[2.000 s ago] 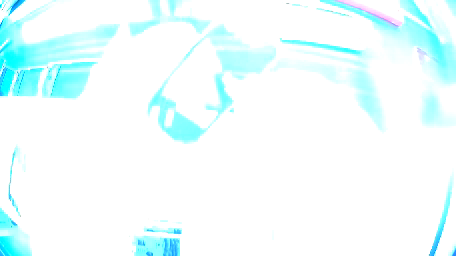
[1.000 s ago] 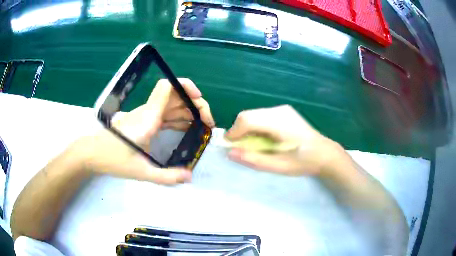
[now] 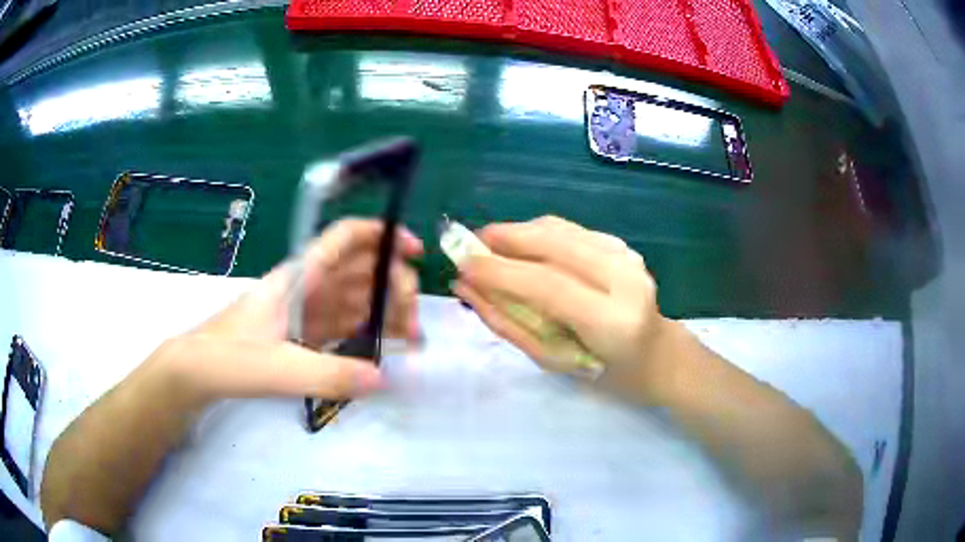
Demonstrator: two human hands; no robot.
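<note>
My left hand point(image 3: 307, 318) holds a phone middle frame point(image 3: 387, 254) upright and tilted above the white cloth. The frame is blurred; its thumb-side lower end shows a little orange-gold. My right hand point(image 3: 571, 291) is closed around a small hand tool point(image 3: 462, 246) wrapped in yellowish tape. The tool's pale front end and thin tip point up and left toward the frame. Tool and frame are apart. The fingers hide part of the tool's grip.
A frame stack point(image 3: 413, 517) lies at the near edge of the white cloth point(image 3: 741, 371). One frame point(image 3: 23, 408) lies at far left. More frames lie on the green belt, at left point(image 3: 175, 265) and right point(image 3: 667, 166). A red tray point(image 3: 529, 34) and clear plastic point(image 3: 825, 37) are beyond.
The held frame has turned to a steeper, more edge-on angle. The tool's tip has swung upward, away from the frame. Belt frames and the red tray now appear in different places.
</note>
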